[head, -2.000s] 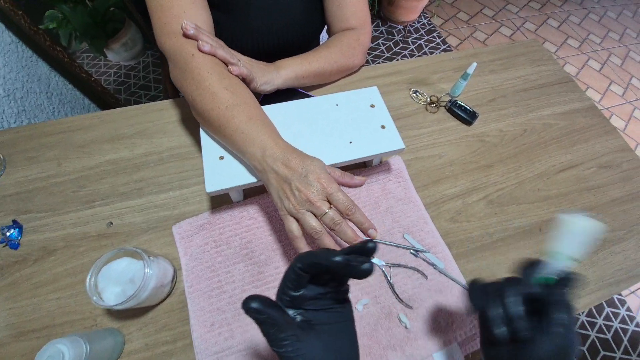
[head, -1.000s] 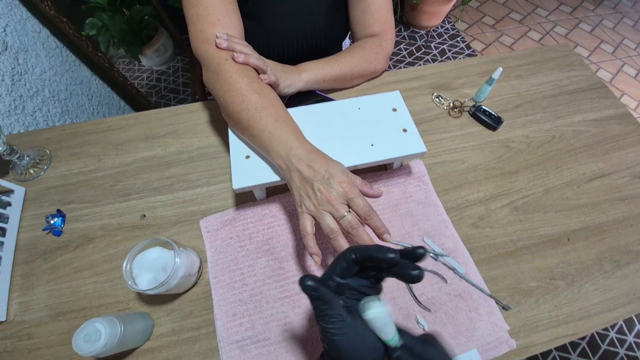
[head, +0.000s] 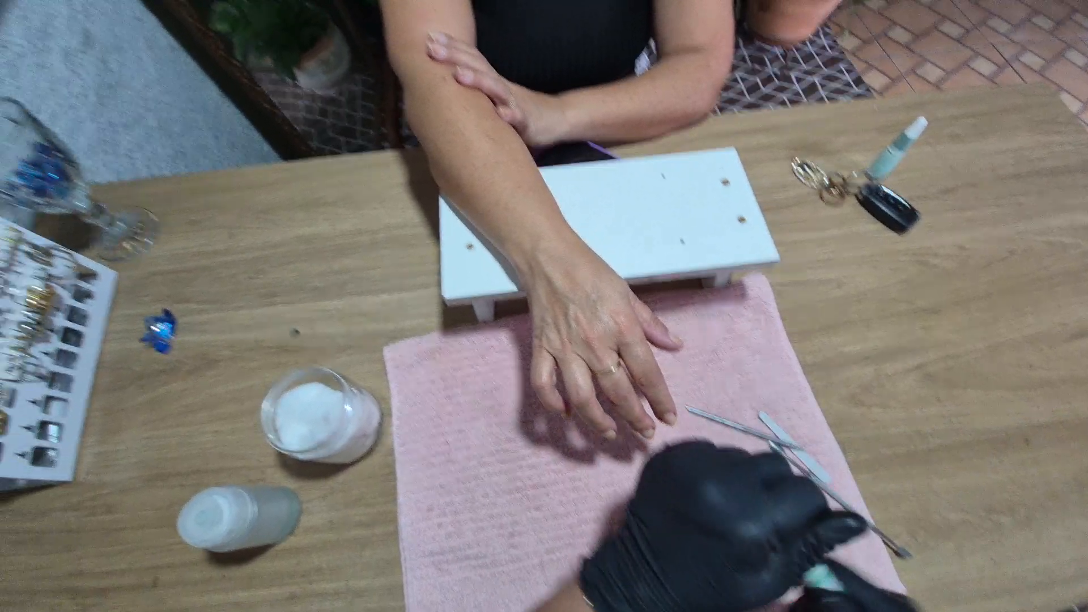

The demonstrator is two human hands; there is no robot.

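Note:
My left hand (head: 714, 527), in a black glove, is over the lower right of the pink towel (head: 467, 476), its back up and its fingers bent to the right. My right hand (head: 850, 591), also gloved, is just below it at the bottom edge, mostly out of frame. Between the two shows a small pale green object (head: 823, 578), largely covered; which hand grips it is unclear. The other person's hand (head: 595, 331) hangs over the towel, fingers spread. A metal manicure tool (head: 858, 510), another thin metal tool (head: 731, 422) and a nail file (head: 795, 446) lie by my left hand.
A white armrest (head: 654, 212) supports the person's forearm. At left are a jar of white cotton (head: 319, 416), a bottle (head: 238, 517), a blue ornament (head: 159, 330), a tray of small items (head: 85, 365) and a glass (head: 127, 231). Keys with a black fob (head: 888, 206) and a green tube (head: 897, 149) lie upper right.
My left hand was palm up with bent fingers; now its back faces up. My right hand has come in beside it at the bottom edge. The view has shifted left.

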